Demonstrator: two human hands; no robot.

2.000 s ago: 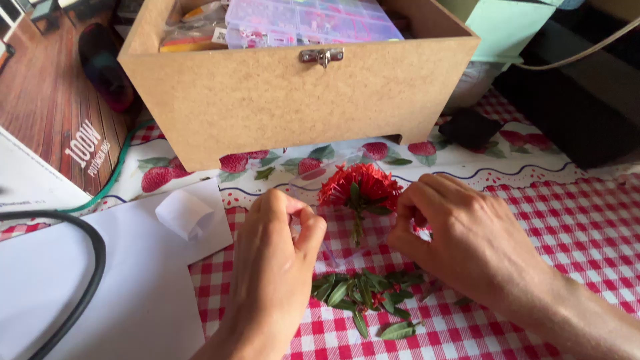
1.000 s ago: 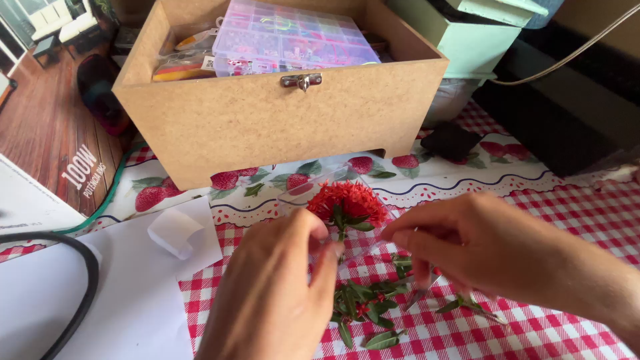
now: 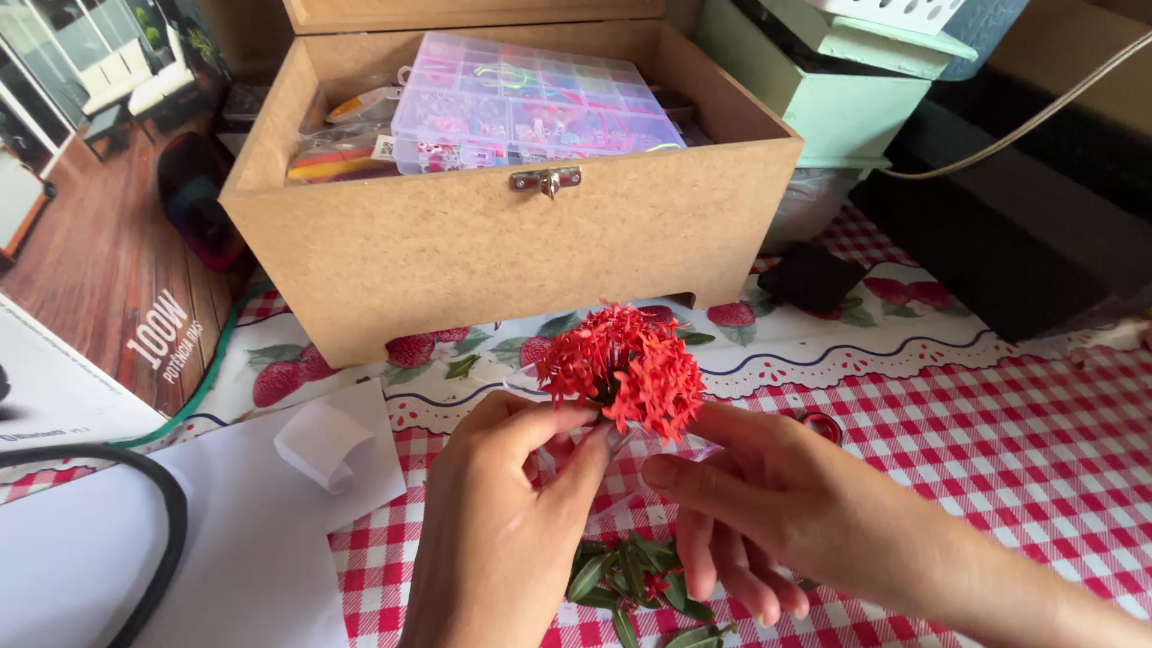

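Note:
A cluster of small red flowers point(image 3: 634, 369) is upright in the middle, its stem pinched between the thumb and forefinger of my left hand point(image 3: 517, 504). My right hand point(image 3: 774, 495) is just right of the blooms with its fingers apart; whether its forefinger touches the petals I cannot tell. Clear plastic film point(image 3: 621, 508) shows between and below my hands. Green leaves point(image 3: 621, 576) with a few small red blossoms lie on the red checked cloth beneath, partly behind my right fingers.
An open wooden box point(image 3: 513, 252) holds a plastic bead organizer point(image 3: 531, 108). White paper point(image 3: 234, 531), a curled slip point(image 3: 324, 445) and a black cable point(image 3: 171, 531) lie left. A small red ring-shaped thing point(image 3: 823, 427) is behind my right hand. Green containers point(image 3: 837, 108) stand back right.
The leaves that my right hand held low a second ago are no longer seen in it. The flower cluster is now tilted and turned, still in my left hand.

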